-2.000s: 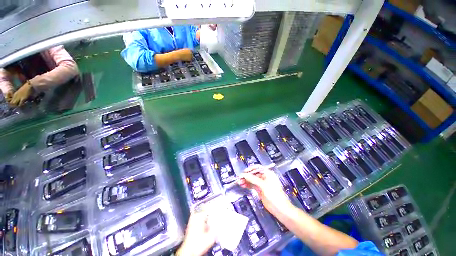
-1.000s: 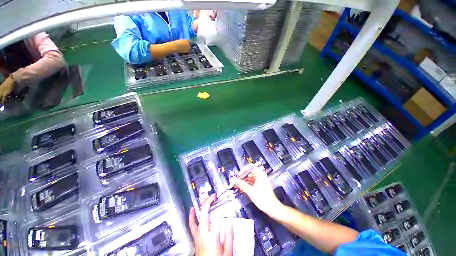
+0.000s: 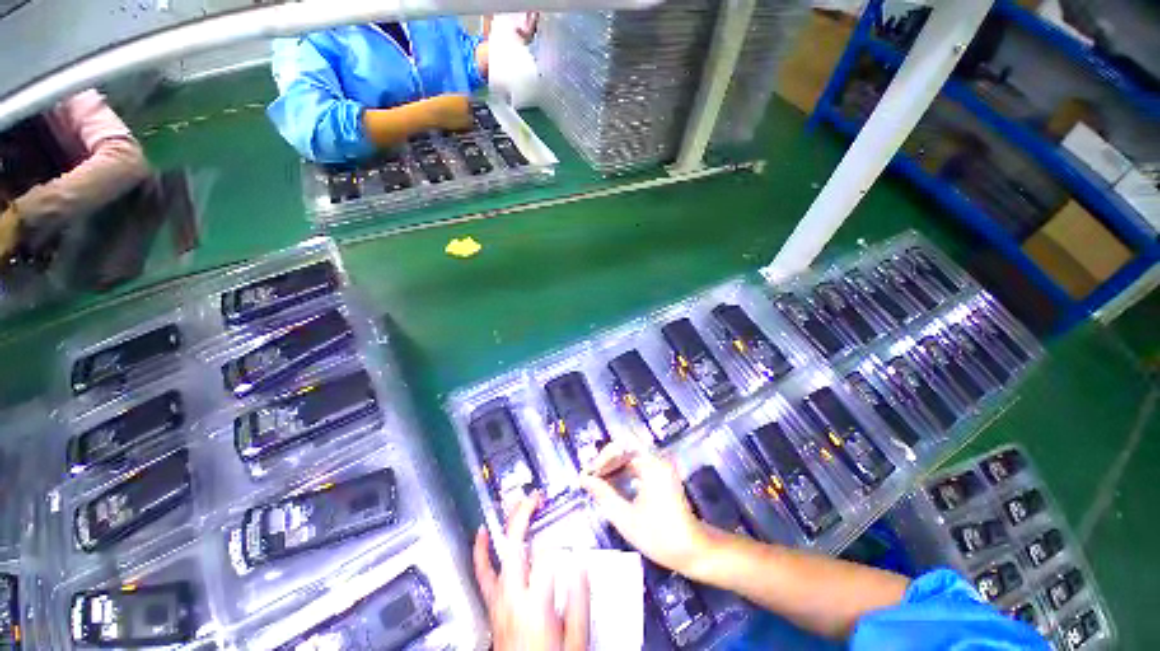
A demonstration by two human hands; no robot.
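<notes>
Black handset housings (image 3: 501, 448) lie in the pockets of a clear blister tray (image 3: 468, 401) in front of me. My left hand (image 3: 528, 591) is over the near left part of the tray with a white sheet (image 3: 614, 595) held at its fingers. My right hand (image 3: 644, 504) is just right of it, above the middle of the tray, fingertips pinched together. A thin pale stick, perhaps tweezers, seems to be at the right fingertips; it is blurred. The hands and sheet hide some near pockets.
Filled trays stand left (image 3: 312, 407) and right (image 3: 916, 324), with a smaller-part tray (image 3: 1018, 541) lower right. Across the bench are a person in blue (image 3: 369, 95), a person with a pink sleeve (image 3: 96, 146), and stacked trays (image 3: 623, 83). A white post (image 3: 878, 140) rises behind; blue shelving (image 3: 935, 191) stands right.
Since two seconds ago my left hand has turned, fingers now spread forward beside the sheet. My right hand has come closer to it. Since one second ago the right fingertips have shifted slightly.
</notes>
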